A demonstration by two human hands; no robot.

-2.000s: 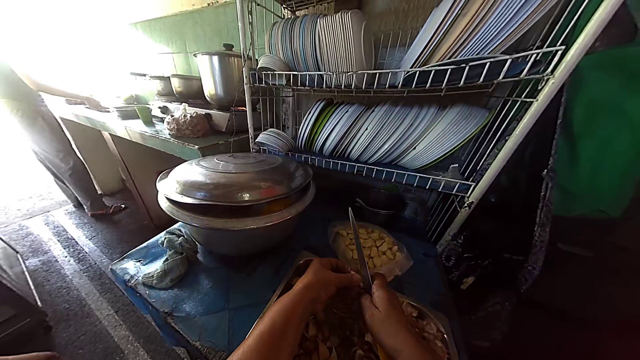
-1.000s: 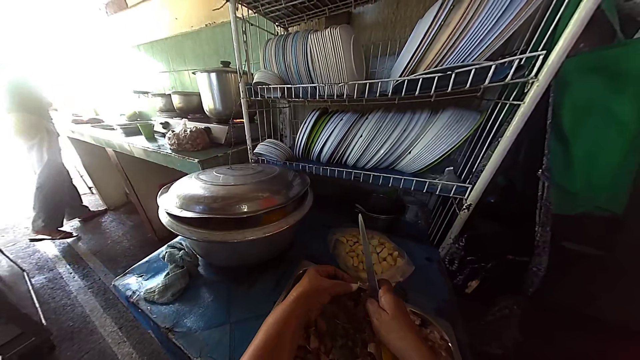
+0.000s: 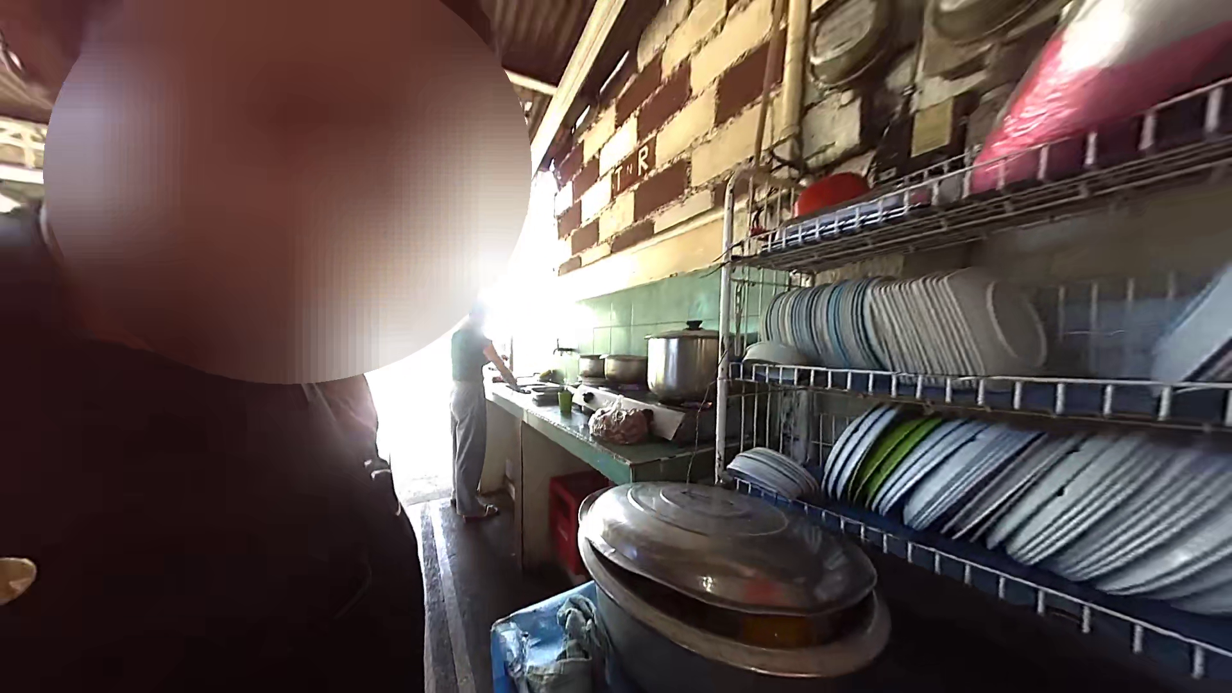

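Neither of my hands shows in the head view. A large metal basin (image 3: 741,654) stands at the bottom centre on the blue table covering (image 3: 539,616), its domed metal lid (image 3: 712,539) resting tilted with a dark gap below the rim. A crumpled grey-green cloth (image 3: 580,626) lies against the basin's left side. The knife and the food are out of sight.
A person in dark clothing (image 3: 289,520) stands close on the left. Another person (image 3: 470,414) stands by the green tiled counter (image 3: 616,460), which holds a tall pot (image 3: 681,364). The wire dish rack (image 3: 1011,385), full of plates, fills the right. A red crate (image 3: 573,515) sits under the counter.
The view has swung up and left, and my hands, the knife and the food bowls have left it. A person now stands close on the left.
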